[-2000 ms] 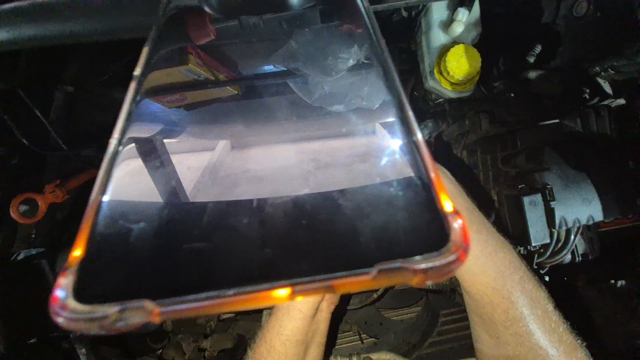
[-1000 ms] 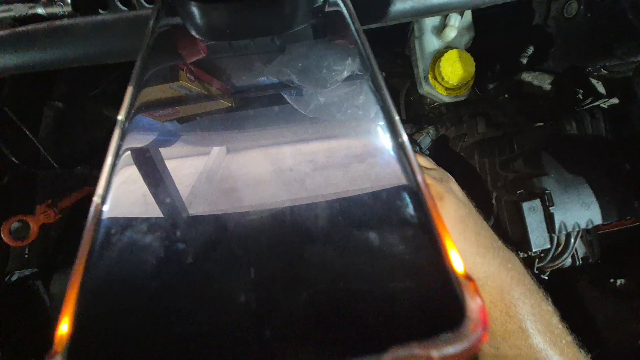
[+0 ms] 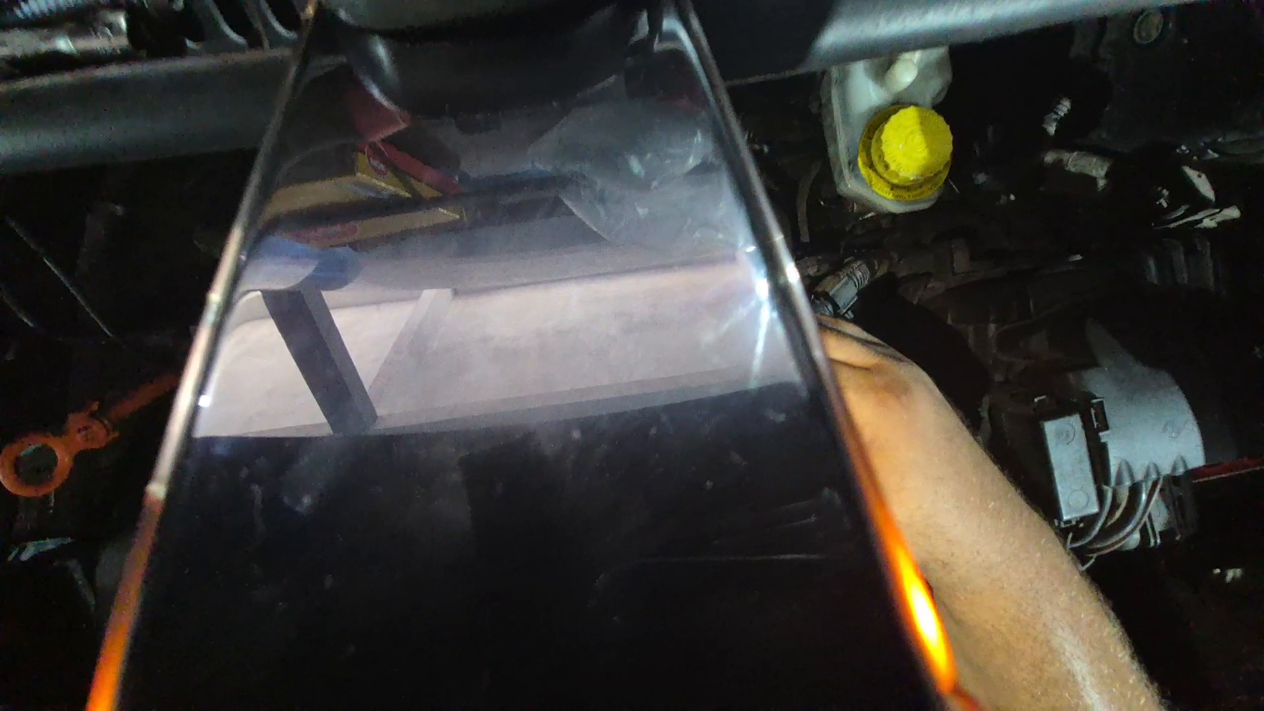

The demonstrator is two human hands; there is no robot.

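Note:
A smartphone (image 3: pixel 513 533) in a clear case fills the middle of the head view, its dark screen mirroring a pale panel and other shapes. Behind its right edge my right forearm reaches up into the engine bay, and only the back of my right hand (image 3: pixel 864 360) shows. The phone covers the fingers, so what they touch is hidden. Close by the hand lies a small ribbed hose or connector (image 3: pixel 844 286). My left hand is out of sight.
A white fluid reservoir with a yellow cap (image 3: pixel 907 153) stands at the upper right. An orange dipstick ring handle (image 3: pixel 38 464) is at the left. A grey housing with a connector and wires (image 3: pixel 1136 425) lies at the right. A dark bar (image 3: pixel 118 109) crosses the top.
The other forearm, seen below the phone two seconds ago, no longer shows. The phone's lower edge has passed out of the frame. The right arm stays reached in behind the phone.

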